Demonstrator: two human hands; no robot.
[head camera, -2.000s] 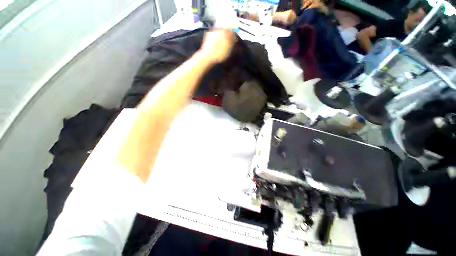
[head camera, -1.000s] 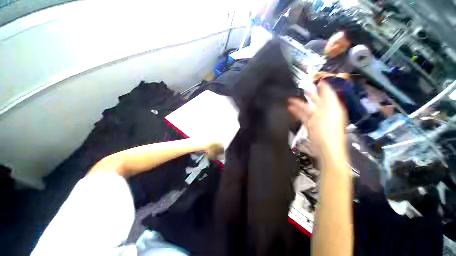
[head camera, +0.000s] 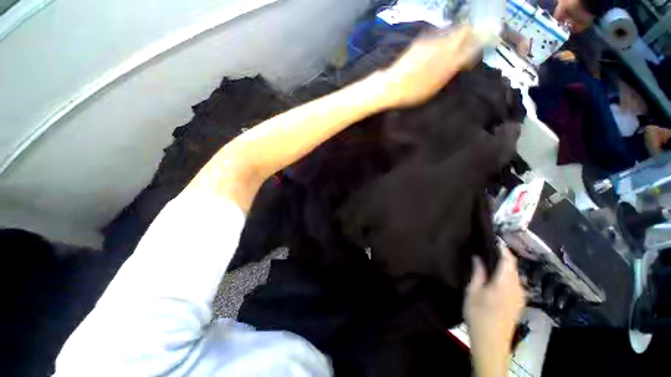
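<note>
A large dark cloth piece (head camera: 419, 191) spreads over the table and hangs down toward the lap. My left hand (head camera: 441, 62) is blurred at the cloth's far edge, arm stretched forward; its fingers and any hold are unclear. My right hand (head camera: 494, 294) is at the cloth's near right edge, with fingers against the cloth; whether it grips is unclear. The overlock machine (head camera: 563, 243), with a dark top and a red mark on its pale front, stands right of the cloth. The cloth hides most of the table.
A heap of dark cloth (head camera: 213, 140) lies at the left along the pale wall (head camera: 147, 96). Another person's hand (head camera: 657, 140) and dark clothing show at the upper right. A white roll (head camera: 619, 28) is at the top right. Thread stands (head camera: 641, 294) are behind the machine.
My left hand has moved from the table's near edge to far forward. My right hand has moved down and nearer. The cloth, earlier raised in a tall strip, is now spread wide across the table.
</note>
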